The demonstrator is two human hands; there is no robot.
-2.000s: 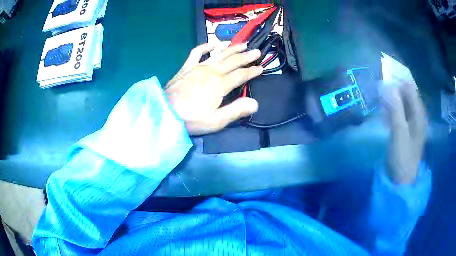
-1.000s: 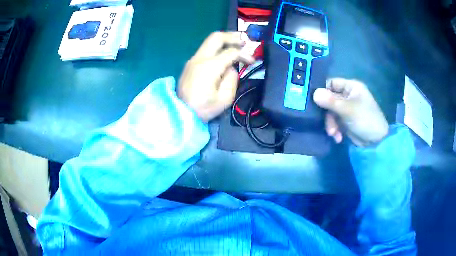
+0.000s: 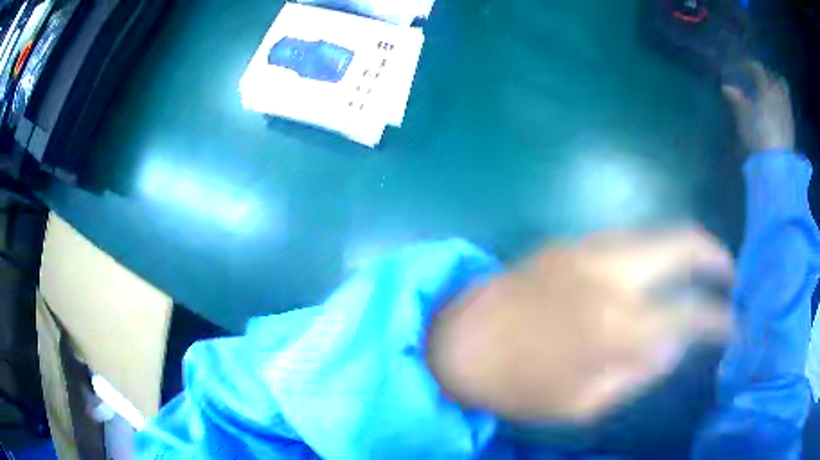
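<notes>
My left hand point(image 3: 584, 323) is large and strongly blurred at the lower right, with its fingers bent; whether it holds anything cannot be told. My right hand point(image 3: 762, 106) is small at the upper right, beside a dark object, perhaps the foam tray point(image 3: 706, 40), with a small red part on it. Whether my fingers grip it is unclear. The battery tester and its clamps cannot be made out there. A pile of white user manuals point(image 3: 333, 67) with a blue-black tester picture lies at the upper centre-left of the green mat.
Black foam trays point(image 3: 94, 90) stand stacked at the far left, with shiny clear plastic beside them. An open brown carton point(image 3: 108, 314) with white papers inside is at the lower left, by the bench edge. Another white pile is cut off by the top edge.
The view has swung left, moving the manuals and carton rightward in the picture. My left hand has left the tray and come near my body. The tester my right hand held is no longer distinguishable.
</notes>
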